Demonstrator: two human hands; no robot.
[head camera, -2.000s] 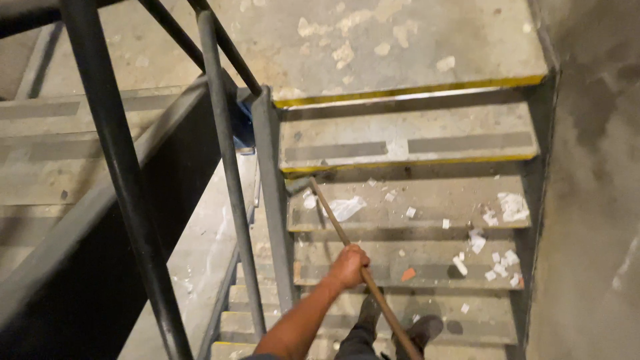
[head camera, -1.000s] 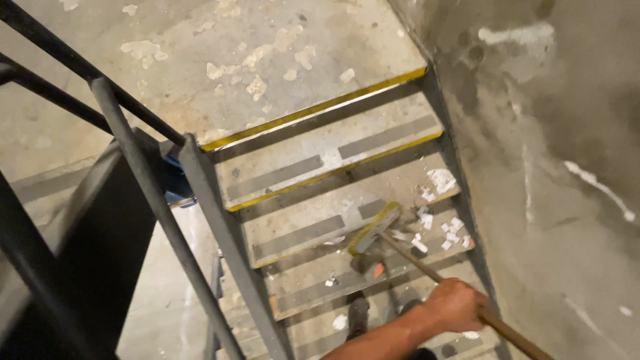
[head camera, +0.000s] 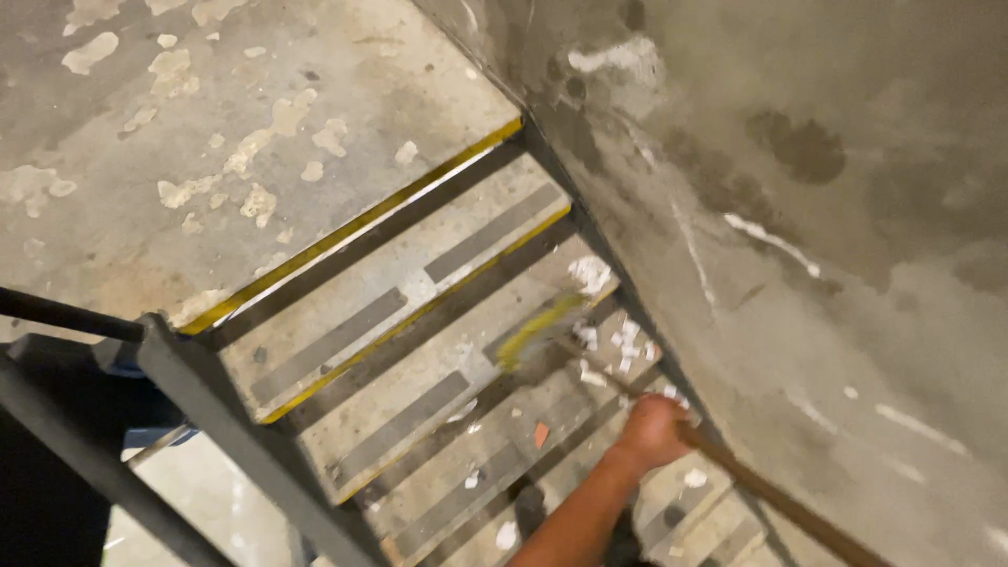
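My left hand is closed around the wooden handle of a broom. The handle runs from the lower right edge up to the blurred broom head, which has a yellow part and lies over the front of the third step down from the landing. Right of the head, white debris sits at the wall end of that step, and more white pieces lie on the step below. A reddish-orange fragment lies lower down, left of my hand. My right hand is out of view.
A concrete landing with a yellow edge and pale patches is at upper left. A stained wall borders the stairs on the right, and a dark metal railing on the left. My shoe shows on a lower step.
The broom head has moved from the left side of the steps toward the wall side, with my left hand still on the handle. The view has turned toward the right wall.
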